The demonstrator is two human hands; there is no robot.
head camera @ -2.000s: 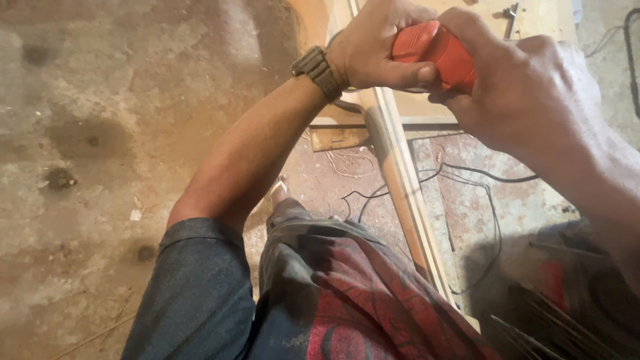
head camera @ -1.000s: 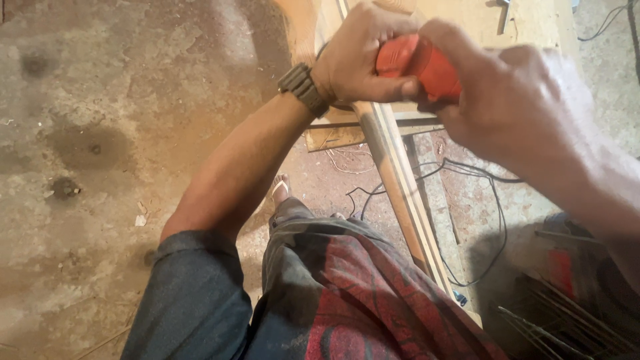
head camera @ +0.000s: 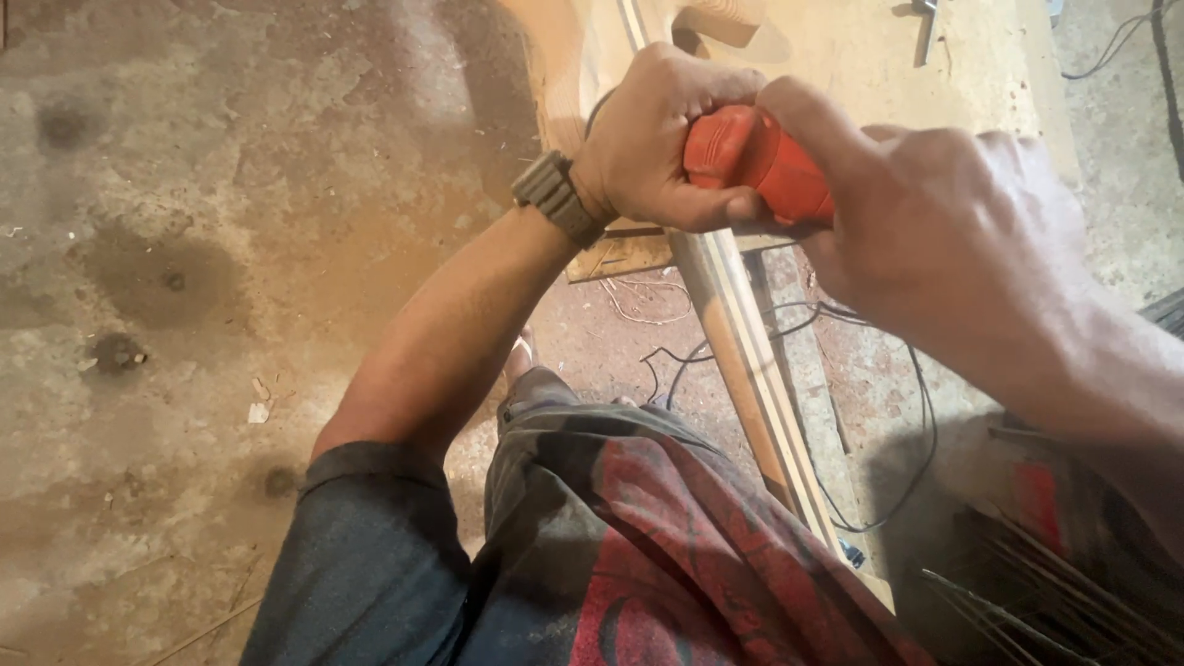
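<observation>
Both my hands grip a red hand-held tool (head camera: 758, 162), likely a power tool. Its working end is hidden under them, so its exact kind cannot be told. My left hand (head camera: 671, 143), with a watch (head camera: 560, 199) at the wrist, wraps its left end. From the right, my right hand (head camera: 943, 213) holds its other side. Beneath my left hand runs a long striped wooden piece of light and dark strips (head camera: 754, 361), lying across the edge of the wooden worktable and slanting down towards my body.
On the wooden worktable (head camera: 971, 102) lie a wood block (head camera: 726, 20) and a metal tool (head camera: 925, 32). Black cable (head camera: 925, 444) loops over the floor at the right. Thin rods or sticks (head camera: 1036, 592) lie at the lower right. My foot (head camera: 521, 351) is below the table.
Both hands and the red tool have shifted slightly left and then a little lower in view, uncovering more of the worktable. The grip looks the same.
</observation>
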